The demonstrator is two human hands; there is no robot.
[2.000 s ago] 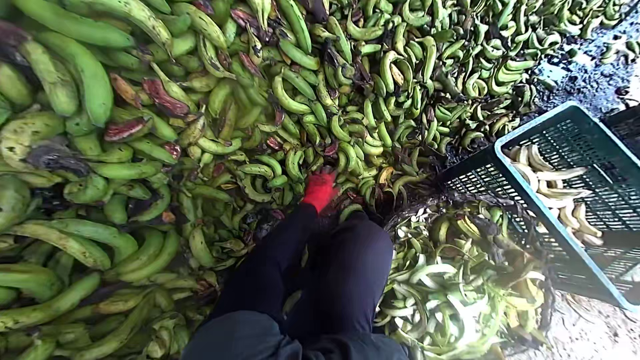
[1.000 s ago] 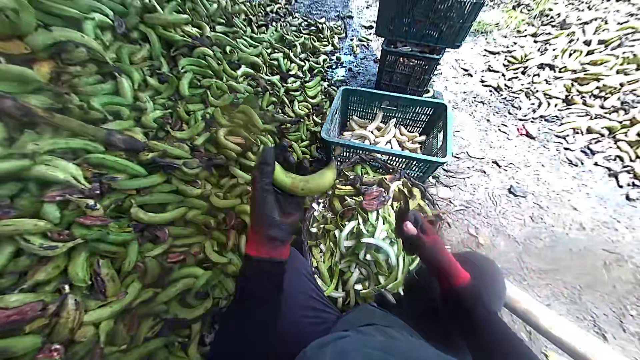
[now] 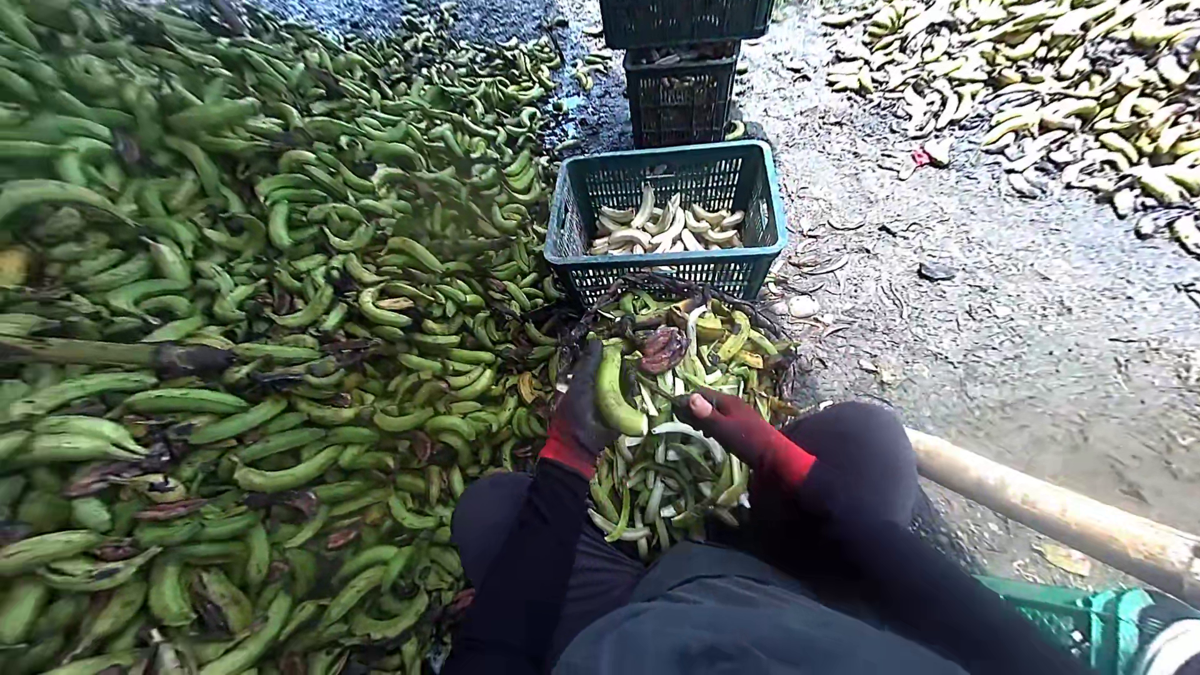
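My left hand [image 3: 583,403], in a dark glove with a red cuff, is closed around a green banana or plantain [image 3: 616,389] held upright over the peels. Just to its right is my right hand [image 3: 717,417], also gloved, with a bare thumb tip showing. Its fingers are curled, and something thin and dark seems to stick out toward the fruit; what it is cannot be made out. Green and pale peels [image 3: 666,487] lie heaped between my knees. Beyond them, peeled pale fruit [image 3: 666,225] lies in a green plastic crate [image 3: 771,206].
A large pile of green fruit [image 3: 309,375] covers the left side. Stacked dark crates [image 3: 680,98] stand behind the green one. More yellowish peels or fruit [image 3: 1106,103] spread at the upper right. A pale pole [image 3: 1050,506] lies by my right knee, near another green crate [image 3: 1041,605].
The view has swung right from the fruit pile since the first frame. My left hand, in the pile then, now holds a green fruit and has come closer to my right hand since one second ago.
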